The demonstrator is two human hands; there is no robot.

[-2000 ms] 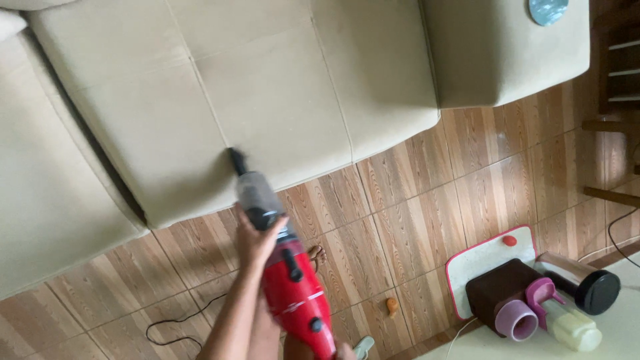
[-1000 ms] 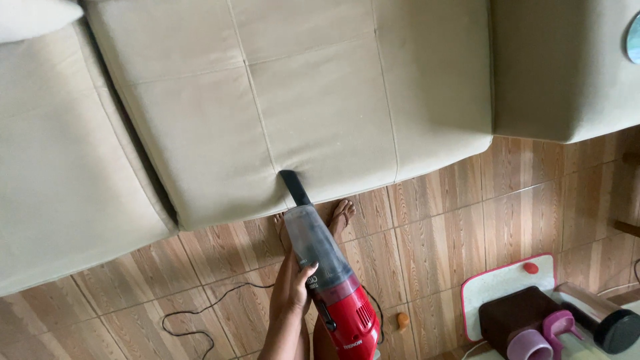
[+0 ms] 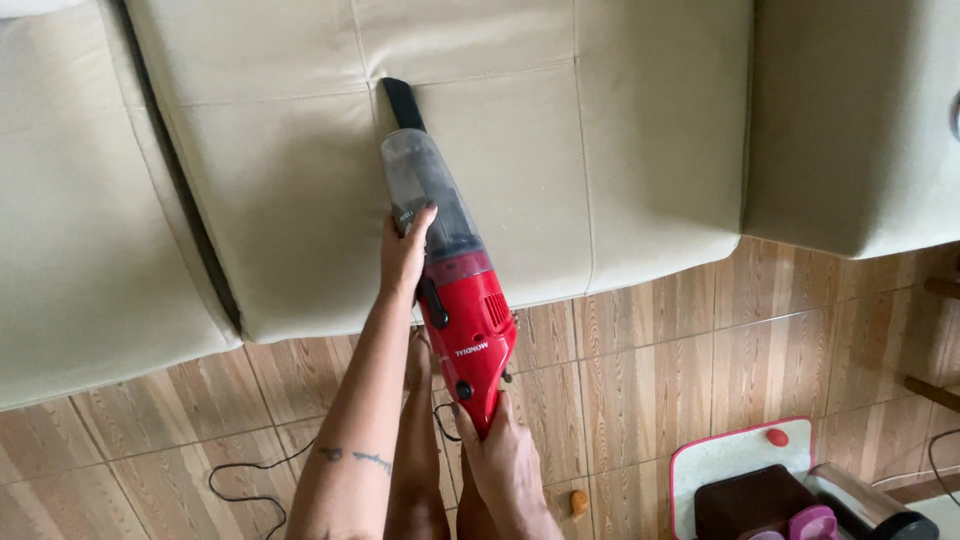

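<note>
A red Mondial handheld vacuum cleaner (image 3: pixel 469 315) with a clear dust cup lies diagonally across the front of a beige sofa seat cushion (image 3: pixel 480 150). Its black crevice nozzle (image 3: pixel 403 103) touches the cushion where two seams cross. My left hand (image 3: pixel 409 244) grips the clear dust cup from the left side, thumb on top. Around the rear end of the red body, my right hand (image 3: pixel 504 457) is closed. Part of each hand's fingers is hidden behind the vacuum.
A dark gap (image 3: pixel 180 172) separates two seat cushions. The sofa's armrest section (image 3: pixel 847 127) is at right. A black cord (image 3: pixel 247 476) lies on the wood-look tiles near my feet. At lower right, a brown container (image 3: pixel 750 499) and a metal-and-black cylinder (image 3: pixel 862 502) stand by a red-edged white mat (image 3: pixel 705 454).
The nozzle has moved from near the cushion's front edge, farther back to the crossing of the seams. Both hands still hold the vacuum, and the view has shifted.
</note>
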